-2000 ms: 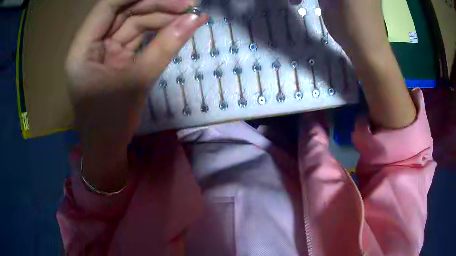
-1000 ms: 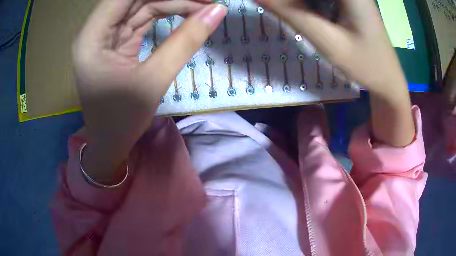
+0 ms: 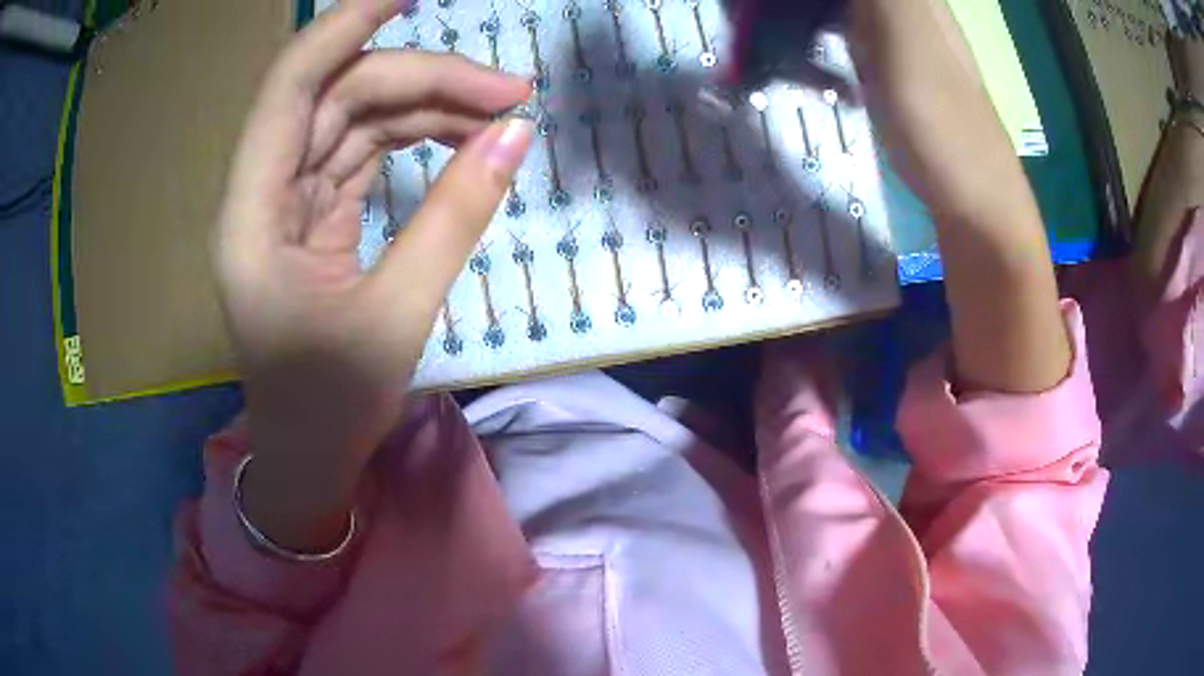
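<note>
A white foam board (image 3: 607, 346) lies tilted before me, bearing rows of thin gold-brown dumbbell-shaped strips (image 3: 618, 280) with small round ends. My left hand (image 3: 330, 225) is above its left part, thumb and forefinger tips nearly together on what looks like a tiny shiny part (image 3: 524, 114), mostly hidden by the fingertips. My right hand (image 3: 911, 93) is above its upper right, cut off by the top edge. It holds a dark, purplish hand tool (image 3: 782, 42), blurred, with a paler tip at its lower left. Their shadow covers the board's middle.
A brown cardboard sheet (image 3: 152, 225) with a yellow edge is at the left. A pale yellow slip (image 3: 997, 73) lies on the green mat (image 3: 1076, 172) at the right. Beyond are brown cardboard with marks (image 3: 1122, 79) and another person's arm (image 3: 1169, 198).
The board shows lower and farther left than one second ago, with more rows visible. My left hand is lower and its fingertips slightly apart. The dark tool in my right hand shows more.
</note>
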